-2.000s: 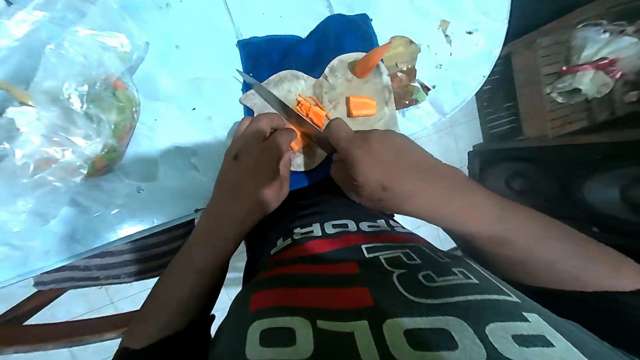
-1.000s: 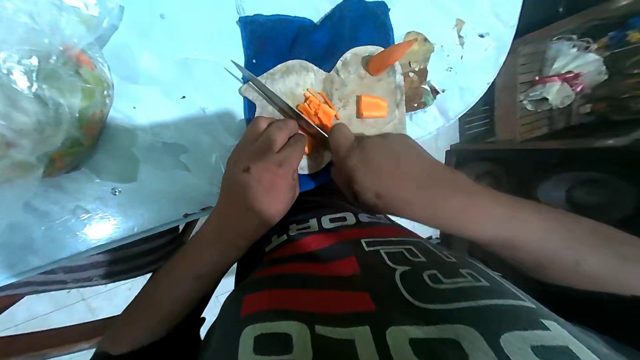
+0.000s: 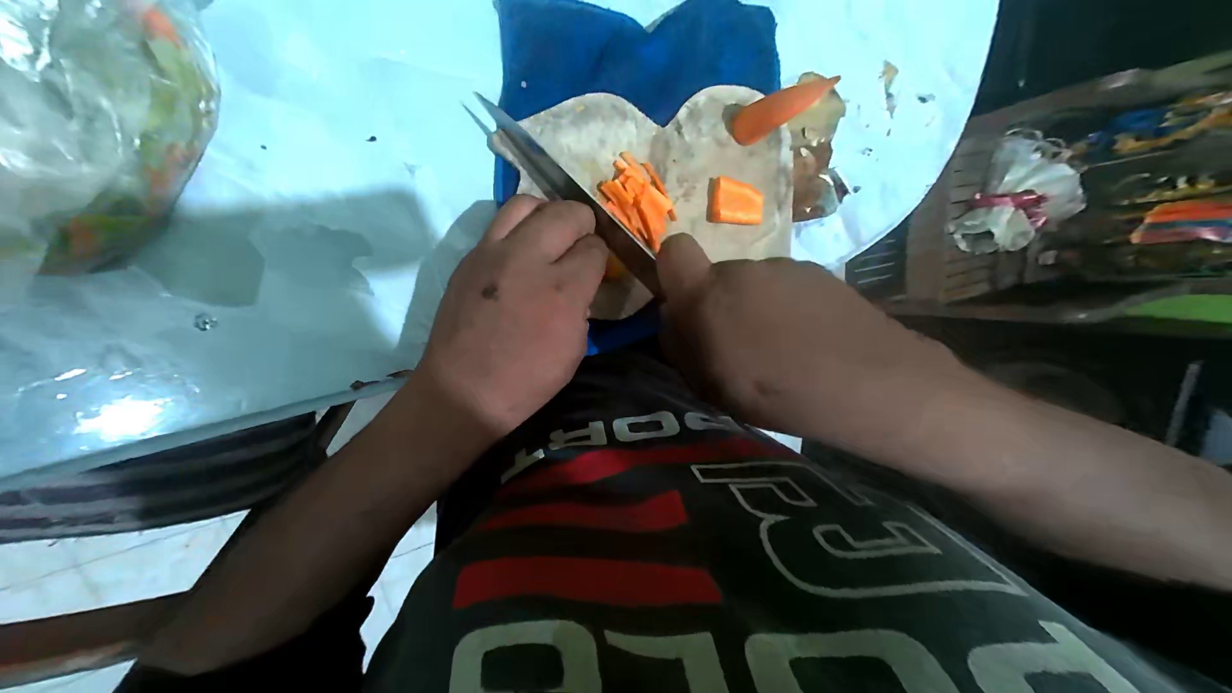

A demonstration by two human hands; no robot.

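My right hand [image 3: 760,327] grips a kitchen knife [image 3: 568,188], whose blade slants up and left across a heart-shaped cutting board [image 3: 698,154]. My left hand [image 3: 525,298] is bent against the near side of the blade and presses on a piece of carrot [image 3: 613,268], mostly hidden under the fingers. Cut carrot sticks [image 3: 640,200] lie in a small heap just beyond the blade. A short carrot chunk [image 3: 736,201] rests on the board's right side. Above it, a tapered carrot piece [image 3: 782,111] lies across the board's edge. A blue cloth [image 3: 626,58] is spread beneath the board.
A clear plastic bag of vegetables [image 3: 144,144] lies on the left of the pale table [image 3: 318,115]. Peelings [image 3: 818,173] sit against the board's right edge. Beyond the table, at right, a tied plastic bag [image 3: 1025,192] rests on a slatted wooden surface [image 3: 962,260].
The view has shifted somewhat. Both hands stay at the board with the knife, and the carrot sticks and chunk keep about the same places on it.
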